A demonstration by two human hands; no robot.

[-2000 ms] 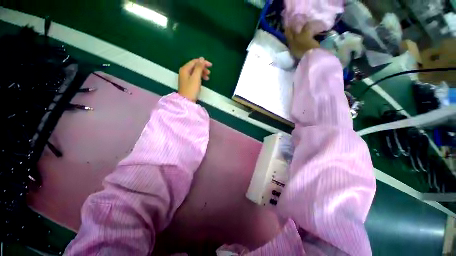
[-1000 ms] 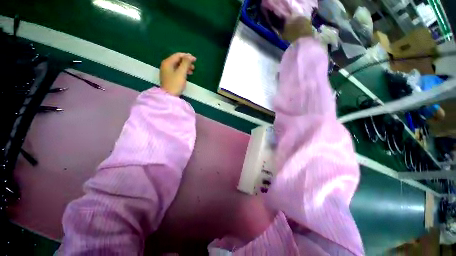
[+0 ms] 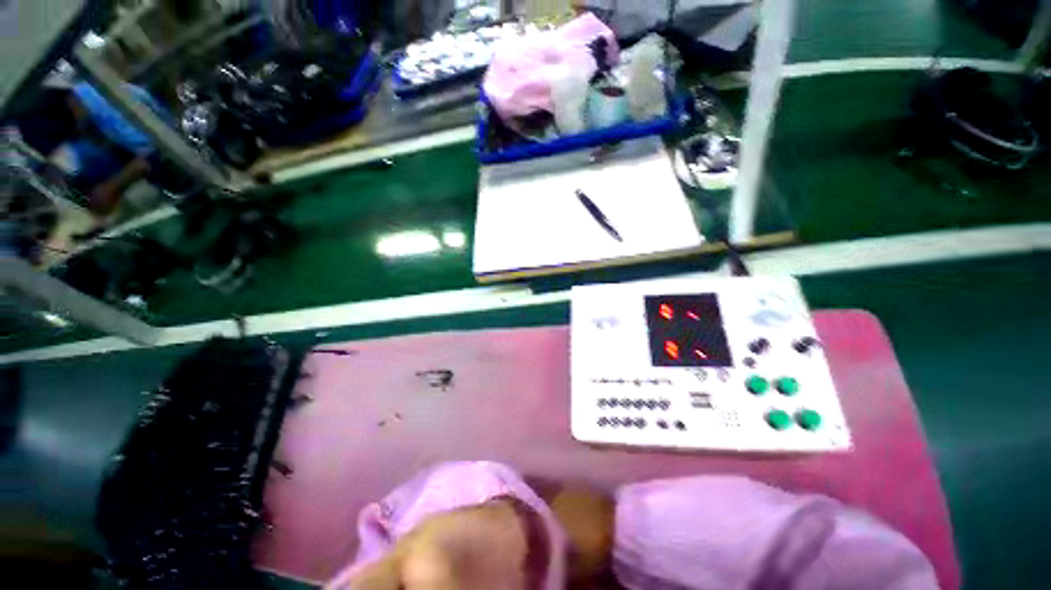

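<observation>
The white headset tester lies on the pink mat with red digits lit in its dark window. Its green buttons are at lower right and rows of sockets at lower left. My left hand is blurred at the bottom edge, its fingers cut off or unclear. My right hand comes in from the right beside the left sleeve, mostly hidden behind it. Whether either hand holds anything cannot be seen.
A dense pile of thin black stalks lies at the left. Behind the tester are a paper on a board with a pen, and a blue basket holding pink cloth. A white post stands right of the basket.
The view has swung round, showing the whole tester. My right arm has drawn back from the basket and my left hand from the belt rail; both are now low and close together.
</observation>
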